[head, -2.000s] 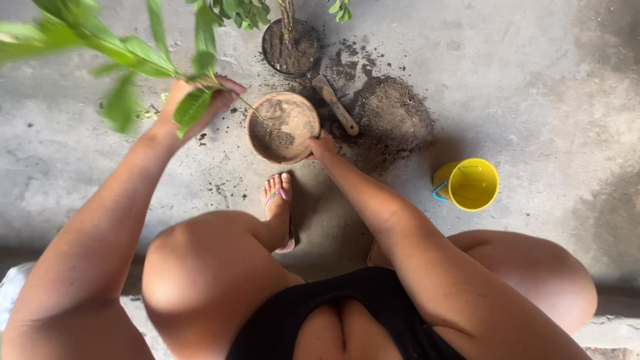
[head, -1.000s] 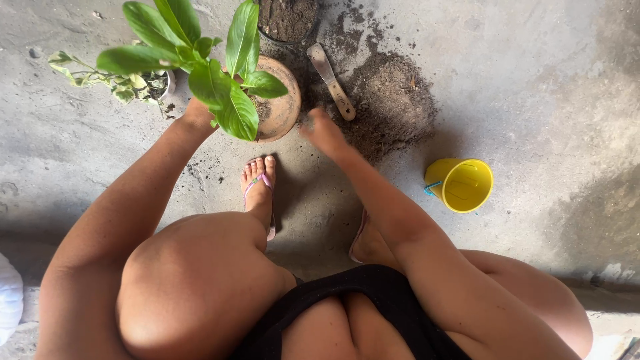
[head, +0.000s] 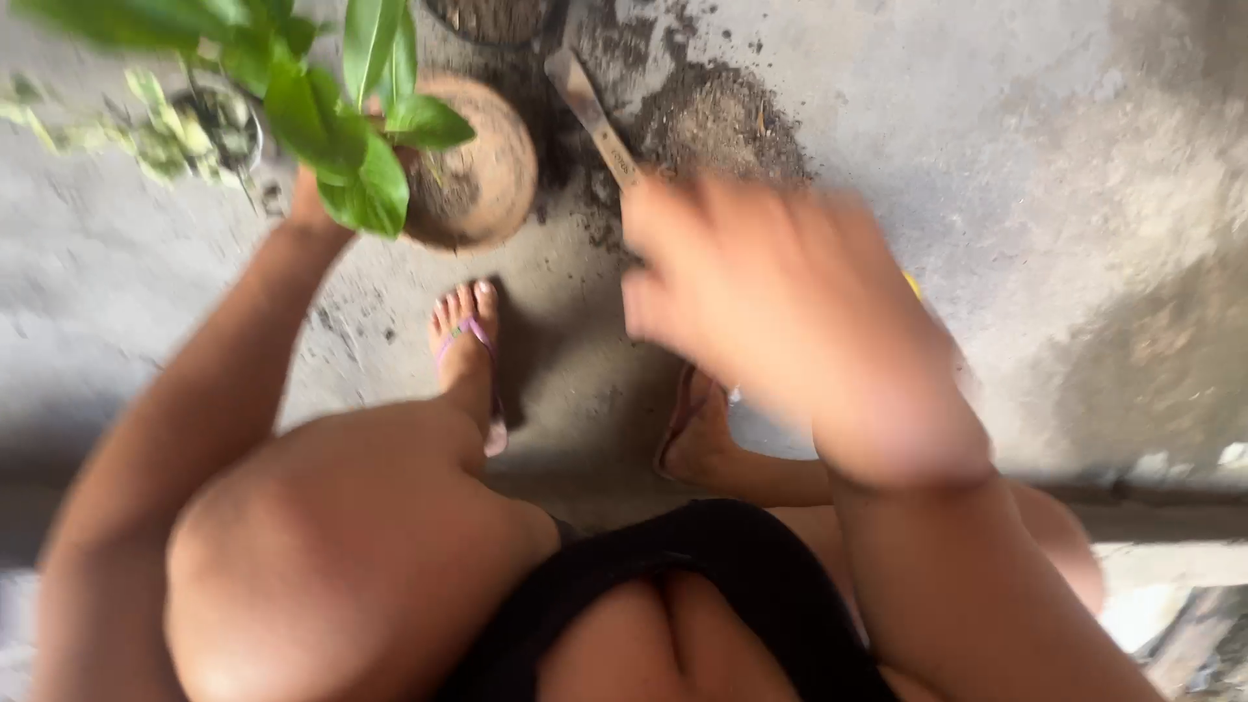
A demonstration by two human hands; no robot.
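Note:
A leafy green plant [head: 322,127] rises over the left side of a shallow clay bowl [head: 507,161] with some soil in it. My left hand [head: 327,200] is at the bowl's left side, mostly hidden under the leaves, so its grip cannot be made out. Blurred by motion, my right hand [head: 770,283] is raised nearer the camera, its fingers loosely bent, with nothing visible in it. Beyond its fingertips lies a scraper-like hand tool [head: 595,117] on the floor, next to a heap of dark soil [head: 726,122].
A dark pot of soil [head: 497,15] stands at the top edge. A small pot with a variegated plant [head: 219,122] is at the upper left. Of the yellow bucket, only a sliver [head: 913,284] shows behind my right hand. My feet rest on the concrete floor [head: 975,117].
My right hand was at the clay bowl's rim, then left it, and is now raised toward the camera on the right. The leafy plant has come over the bowl's left side.

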